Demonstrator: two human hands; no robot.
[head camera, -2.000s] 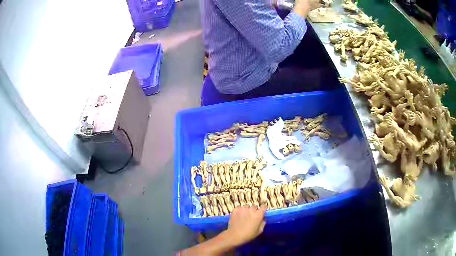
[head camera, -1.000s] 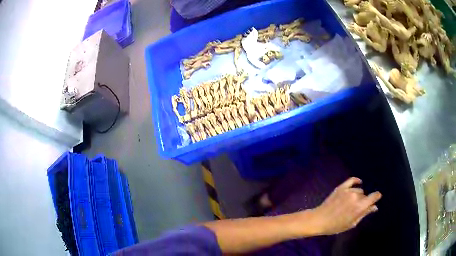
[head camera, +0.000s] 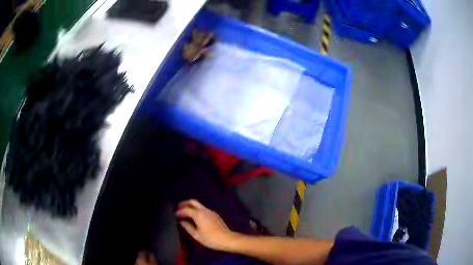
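Observation:
A large blue tray lined with thin white sheets lies beside the bench. A tan figure part, blurred, is at its upper left end. My right hand reaches in from the lower right, over the dark clothing below the tray. Its fingers are loosely bent and apart, with nothing seen in them, and it does not touch the tray. A small, blurred bit of what looks like my left hand shows at the bottom edge; its fingers are hidden.
A heap of spiky black parts and a dark flat object lie on the pale bench. A red stool shows under the tray. Blue trays stand at the top right. A blue box with black pieces stands lower right.
The view has swung round: the bench is now on the left, and a lined tray replaces the one with rows of tan parts. My right arm has come into view; my left arm has mostly gone.

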